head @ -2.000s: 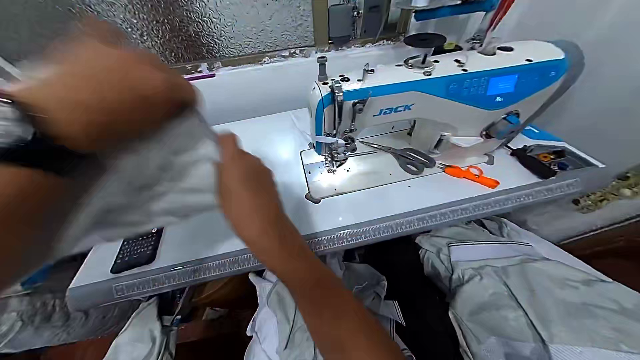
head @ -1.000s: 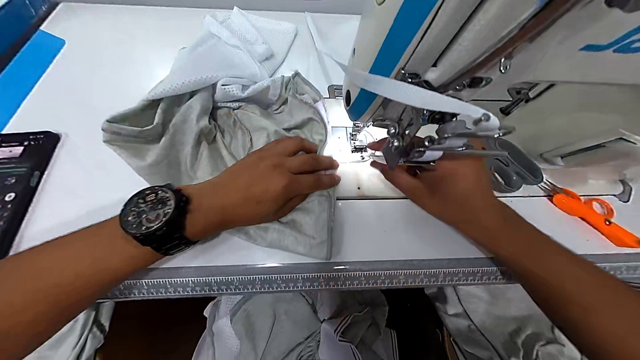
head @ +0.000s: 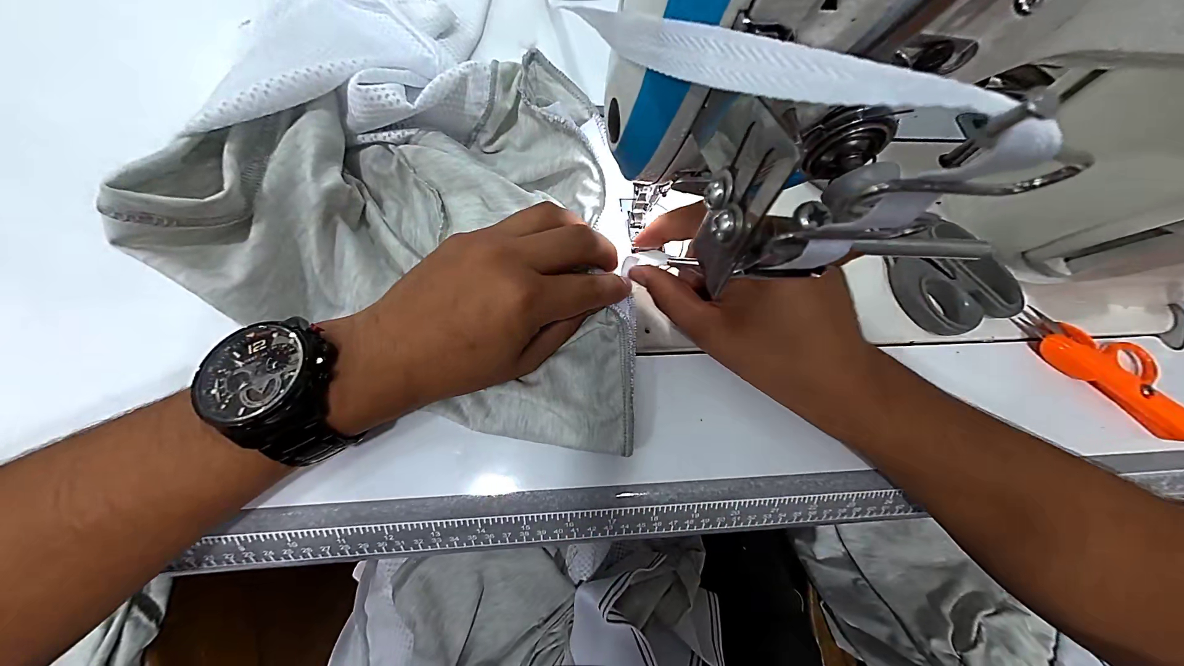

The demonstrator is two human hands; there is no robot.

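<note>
A light grey garment (head: 370, 213) with white mesh fabric (head: 305, 65) lies on the table left of the sewing machine (head: 1045, 176). My left hand (head: 481, 305) presses on it, thumb and fingertips pinching its edge just before the lit needle area. My right hand (head: 777, 314) is on the other side, partly hidden behind the metal tape guide (head: 740, 222); its thumb and finger hold the end of a white tape at the garment's edge. That white woven tape (head: 795, 69) runs through the guide's wire loops. The fingertips of both hands nearly touch.
Grey-handled scissors (head: 953, 287) lie on the machine bed at the right, beside orange thread snips (head: 1110, 370). A measuring tape strip (head: 555, 532) runs along the table's front edge. More grey and white garments (head: 518, 601) hang or lie below it.
Two seconds ago the hands moved a blurred cloth left of the machine. One second ago both were at the needle area, where they remain. The view has come closer.
</note>
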